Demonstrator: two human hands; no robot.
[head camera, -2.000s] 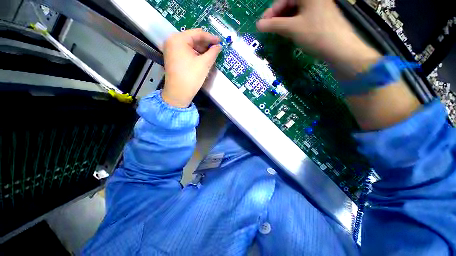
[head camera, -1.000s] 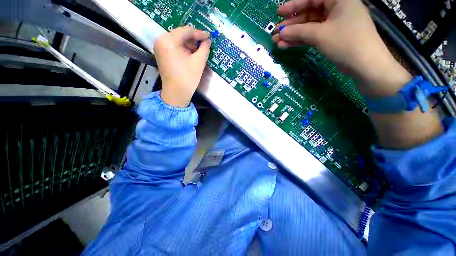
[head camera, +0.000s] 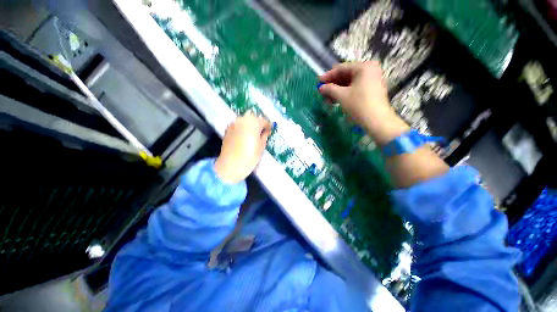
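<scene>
A green printed circuit board (head camera: 244, 55) lies diagonally in front of me, with a bright glare strip and a few small blue components standing on it. My left hand (head camera: 245, 143) is over its near edge, fingertips pinched close to a blue component (head camera: 273, 127); whether they hold a piece is hidden. My right hand (head camera: 360, 91) is over the far side of the board, thumb and finger pinched on a small blue component (head camera: 321, 86). A blue wrist strap (head camera: 406, 143) is on my right wrist. The picture is blurred.
The silver conveyor rail (head camera: 293, 210) runs along the board's near edge. Black bins with cream components (head camera: 421, 91) lie behind the board. A bin of blue components (head camera: 540, 225) is at the far right. A spare green board (head camera: 476, 30) lies over the bins. A black magazine rack (head camera: 55, 213) stands left.
The view has shifted, bringing the bins into sight. My right hand now pinches the blue component at its fingertips over the board's far side. My left hand stays near the blue component by the rail.
</scene>
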